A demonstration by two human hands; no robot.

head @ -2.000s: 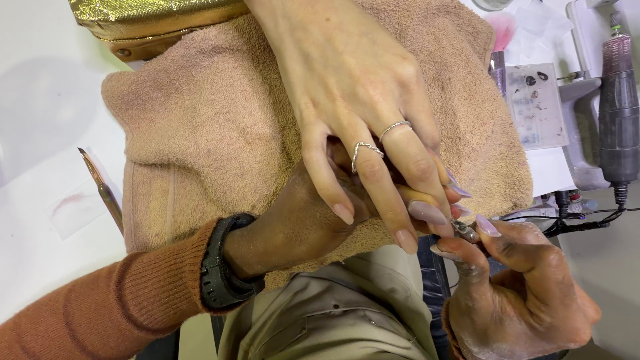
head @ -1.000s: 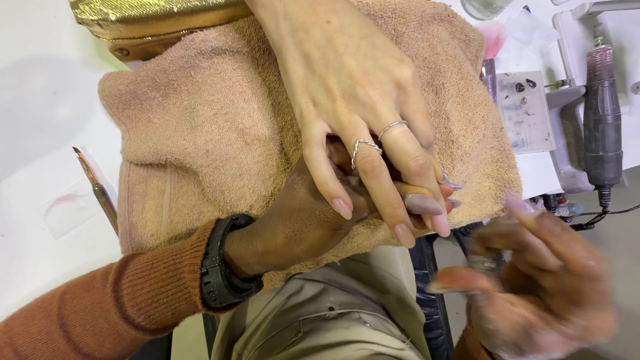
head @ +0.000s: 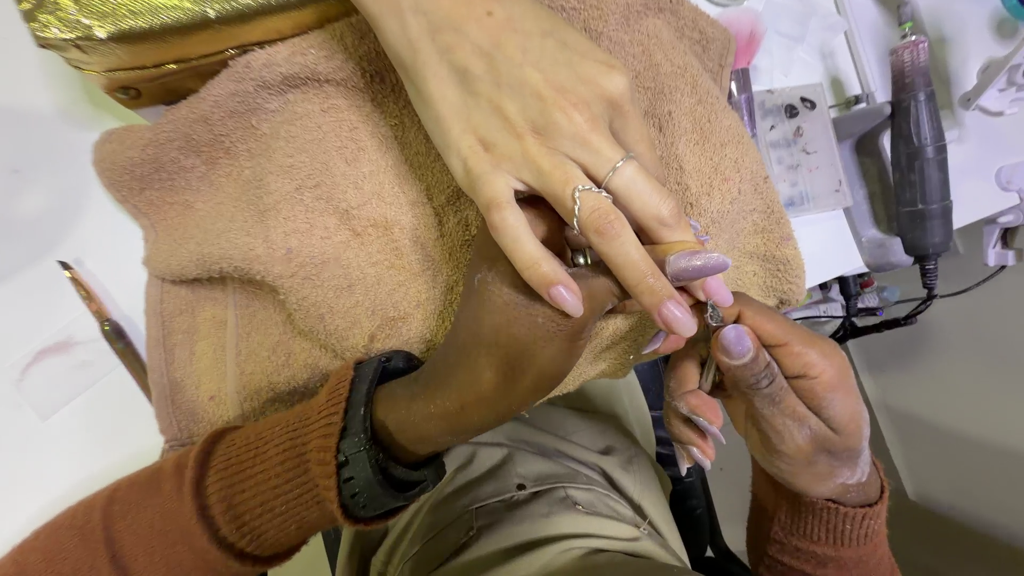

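Note:
Another person's hand (head: 528, 112), wearing two thin rings, reaches down from the top with its fingers spread. My left hand (head: 512, 328), with a black watch (head: 384, 448) at the wrist, grips one of its fingers from beneath; my thumb, with a glittery mauve nail, lies across it. Held between the thumb and fingers of my right hand (head: 784, 384) is a small metal tool (head: 712, 320), its bright tip close to the pink nail (head: 716, 291) of the gripped finger. Part of the tool is hidden by my fingers.
A tan towel (head: 320, 200) lies beneath the hands, with a gold bag (head: 192, 32) at its upper left. On the white surface at left rests a thin brush (head: 112, 332). At right are a pink-bristled brush (head: 744, 64), a clear case (head: 800, 152) and a corded nail drill handpiece (head: 920, 152) on a holder.
My right hand, blurred and apart from the fingertips a second ago, is back at the gripped fingertip with the metal tool upright in it. My left hand keeps its grip.

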